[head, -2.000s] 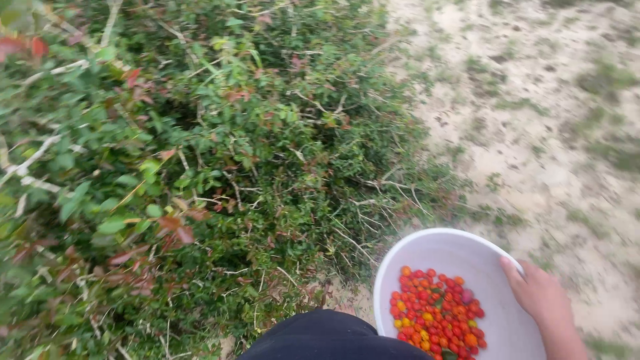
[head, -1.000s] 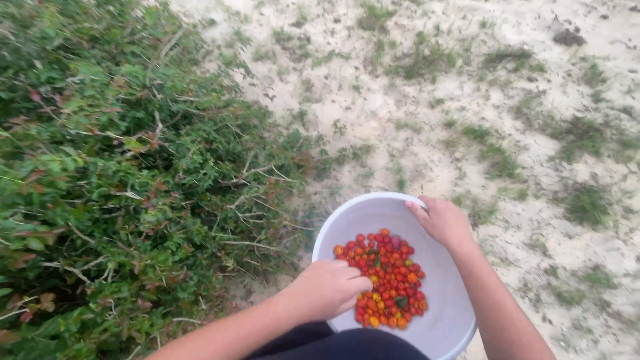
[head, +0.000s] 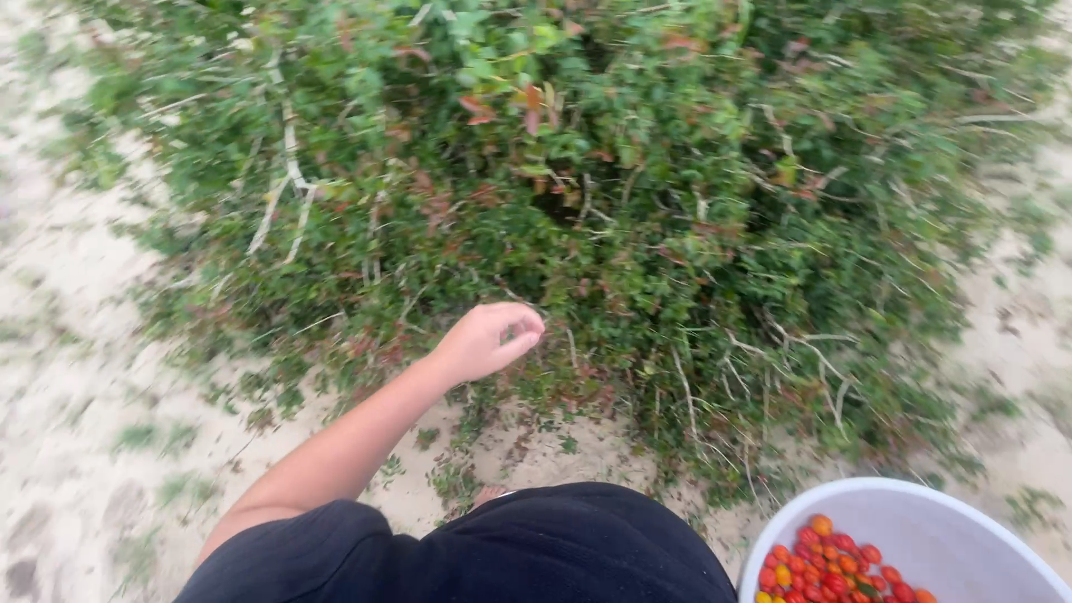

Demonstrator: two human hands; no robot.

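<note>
My left hand point(head: 492, 339) reaches out at the middle, over the near edge of a leafy green shrub point(head: 620, 251). Its thumb and fingertips are curled together in a ring; whether something small is between them cannot be told. At the lower right is a white plastic bucket point(head: 946, 528), partly cut off by the frame. Red, orange and yellow small fruits point(head: 829, 565) lie inside it, with a bit of green leaf among them. My right hand is out of view.
The shrub spreads across the upper view, with bare pale twigs point(head: 289, 159) sticking out. Sandy ground point(head: 67, 394) with small weed tufts lies around it. My dark shirt point(head: 536, 544) fills the bottom middle.
My left hand was over the fruits in the bucket a second ago and is now out by the shrub. The view has swung left, so my right hand is no longer seen.
</note>
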